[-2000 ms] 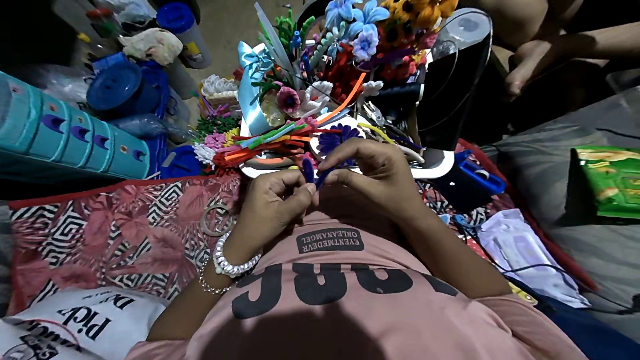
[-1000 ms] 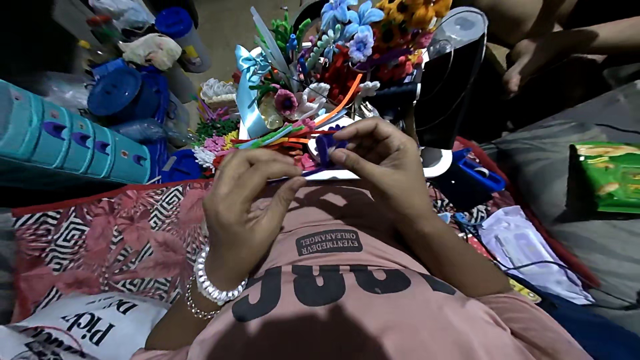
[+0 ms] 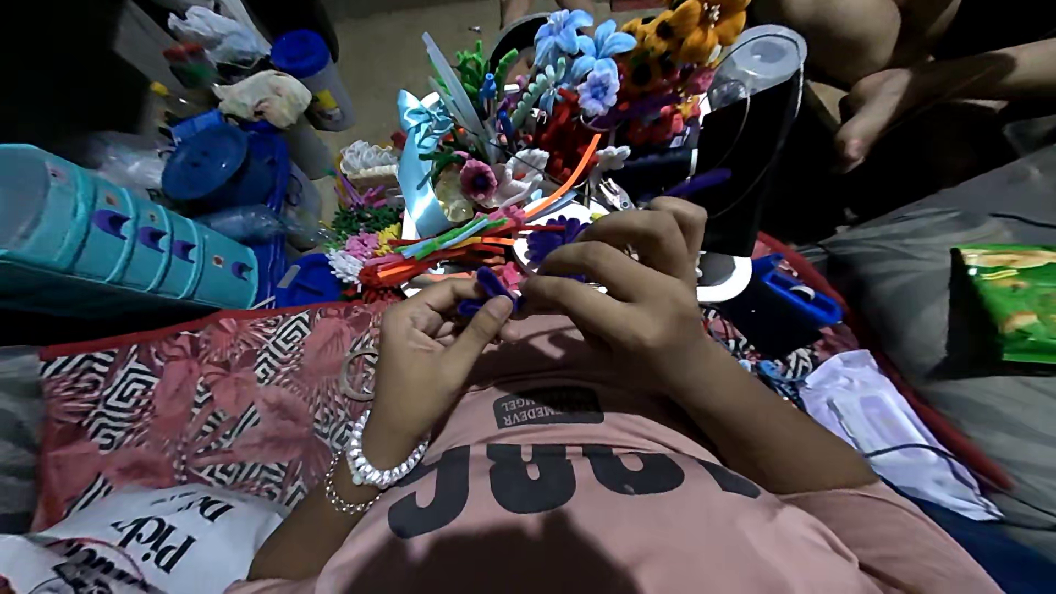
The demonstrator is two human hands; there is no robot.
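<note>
Between thumb and fingers my left hand point(image 3: 437, 346) holds a small bent piece of dark purple pipe cleaner point(image 3: 492, 289). My right hand point(image 3: 627, 289) is close beside it, its fingertips at the right end of that piece; whether they grip it is hard to tell. Just beyond the fingers lies a purple looped pipe-cleaner flower point(image 3: 554, 237) on a white surface, partly hidden by my right hand. Orange, red, green and light blue pipe cleaners point(image 3: 450, 243) lie in a bundle left of it. Blue pipe-cleaner flowers point(image 3: 582, 49) stand behind.
A teal drawer unit point(image 3: 124, 235) is at the left, near a blue-lidded container point(image 3: 309, 74). Blue scissors or tool holder cannot be told apart at right; a white packet point(image 3: 895, 429) and green packet point(image 3: 1011, 301) lie there. Another person's foot point(image 3: 874, 115) is at upper right.
One second ago my left hand was apart from the purple piece at my right fingers; now both hands are together and my left hand holds a purple piece.
</note>
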